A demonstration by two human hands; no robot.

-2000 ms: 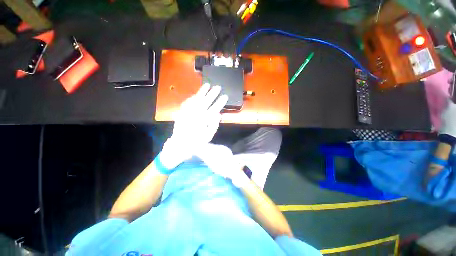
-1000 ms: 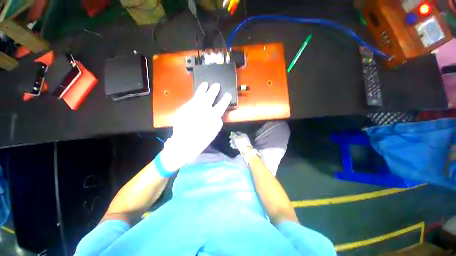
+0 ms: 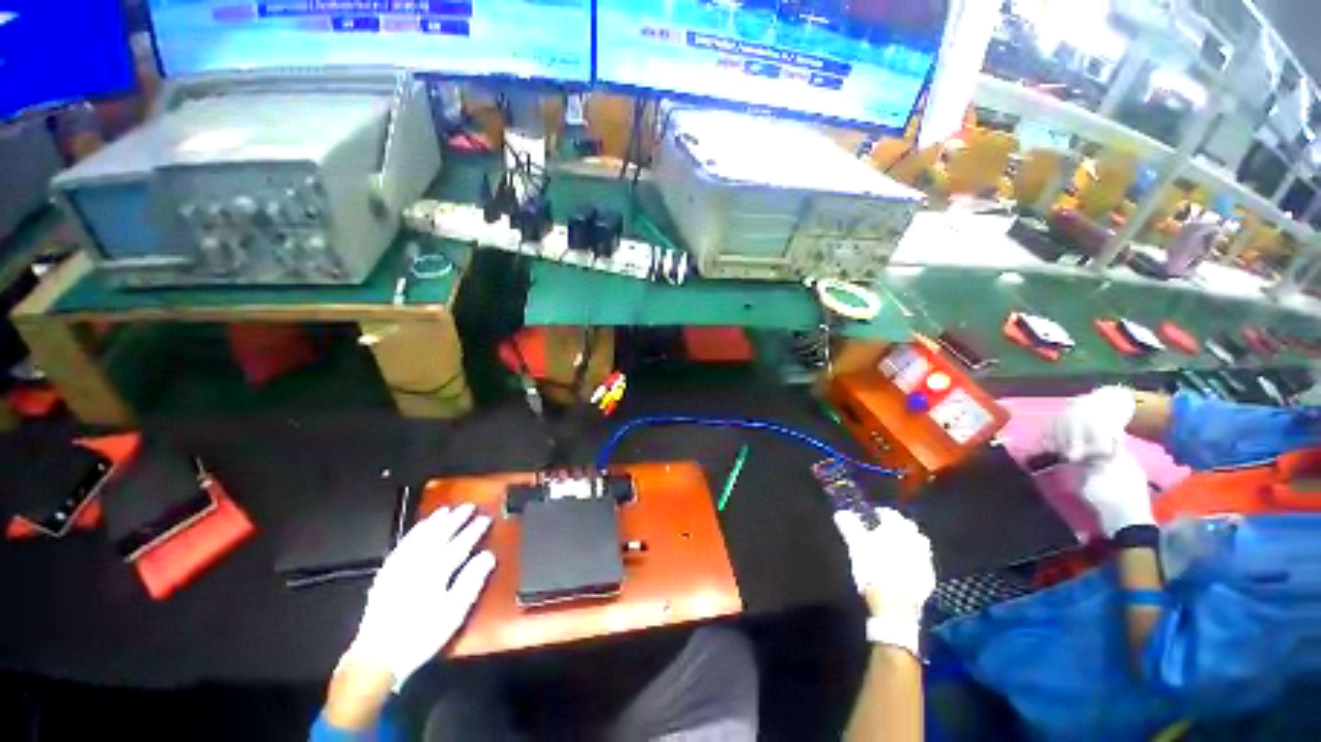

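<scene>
A black set-top box sits on the orange-red test fixture, its far edge against the black connector blocks. My left hand, in a white glove, lies on the fixture's left part beside the box, fingers a little apart, holding nothing. My right hand, also gloved, is at the near end of the remote control; its fingers cover that end. The blue network cable runs from the fixture to the orange test box.
A stacked black box and foam pads lie left. A green pen lies right of the fixture. Two oscilloscopes and a power strip stand on the shelf, below monitors. A coworker's gloved hands are at right.
The view has tilted up to the shelf and monitors. My left hand has moved off the box onto the fixture's left. My right hand has gone from my lap to the remote control.
</scene>
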